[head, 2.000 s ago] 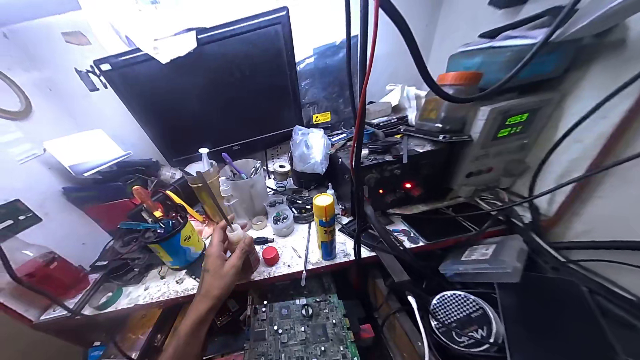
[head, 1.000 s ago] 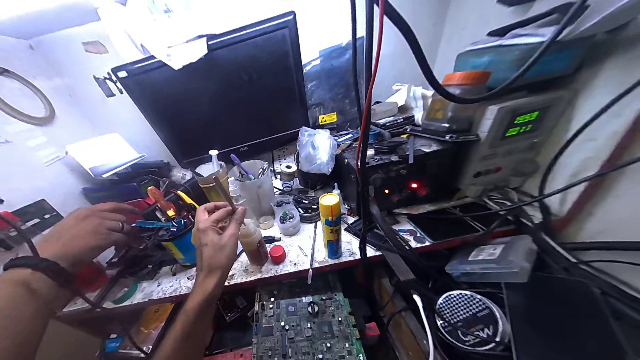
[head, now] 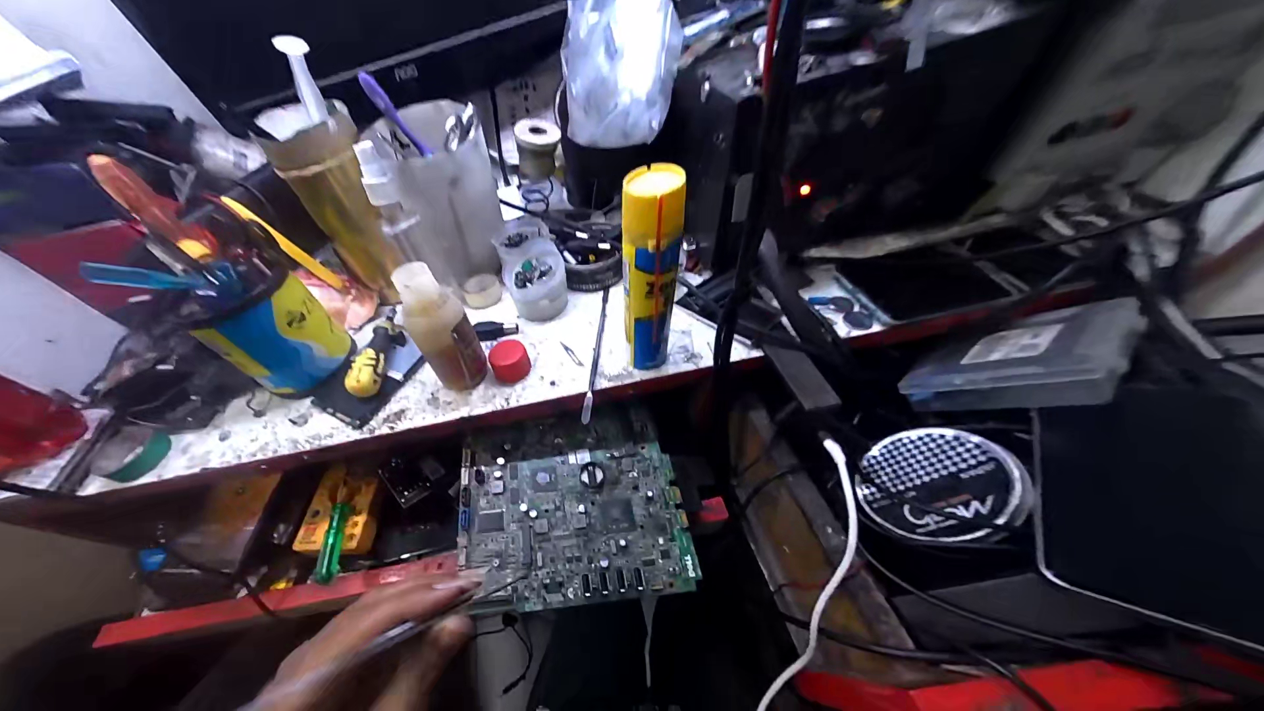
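Note:
My right hand (head: 380, 637) is at the lower left of centre, its fingers closed on a slim metal tool (head: 395, 634), seemingly tweezers. The tool's thin end reaches over the lower left part of a green circuit board (head: 563, 523). This board lies below the worktop's front edge and carries chips, capacitors and a round coin cell (head: 592, 475). My left hand is out of view. On the worktop, an uncapped-looking plastic bottle of brown liquid (head: 454, 346) stands beside a red cap (head: 510, 361). A thin metal pick (head: 596, 355) points down toward the board.
A yellow and blue spray can (head: 654, 267) stands near the worktop's edge (head: 415, 420). Left are a tool-filled cup (head: 272, 331) and yellow-handled pliers (head: 367, 370). Black cables hang right of the can. A white cable (head: 839, 553) and a round tin (head: 938, 484) lie right of the board.
My right hand has moved from the brown-liquid bottle down to the circuit board. My left hand, seen by the tool cup one second ago, has left the view. The view has tilted down.

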